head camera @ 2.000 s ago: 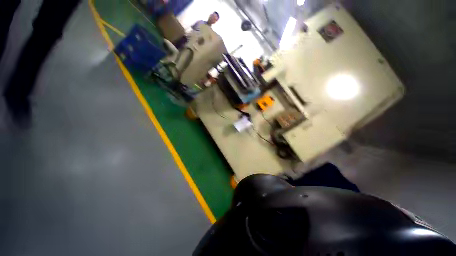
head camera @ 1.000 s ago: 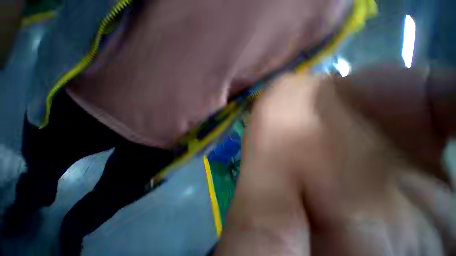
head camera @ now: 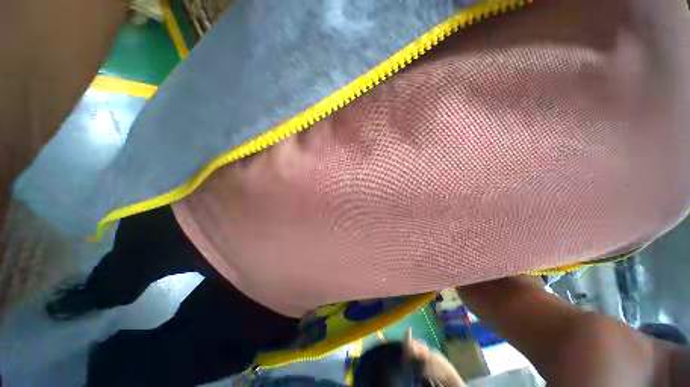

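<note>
A pink shirt point(head camera: 424, 181) fills the middle of the view, framed by an open grey jacket point(head camera: 250, 83) with yellow zip edges. Dark trousers point(head camera: 151, 249) show below it. A large blurred brown shape point(head camera: 45, 83), apparently skin close to the lens, covers the left edge. A bare arm point(head camera: 575, 332) crosses the lower right. A partly visible hand point(head camera: 437, 367) is at the bottom edge beside a dark rounded thing point(head camera: 384, 364). I cannot tell which of these hands or arms are mine, nor whether they hold anything.
The view is tipped sideways. Green floor with yellow lines point(head camera: 121, 86) shows at the upper left, above grey floor point(head camera: 98, 121). A dark shoe point(head camera: 66, 301) is at the lower left. Small blue and brown box-like things point(head camera: 470, 358) and blurred equipment stand at the lower right.
The view has swung from the machine and floor onto the shirt and jacket. The large blurred hand at the right one second ago is gone from there; skin now shows at the left edge and lower right.
</note>
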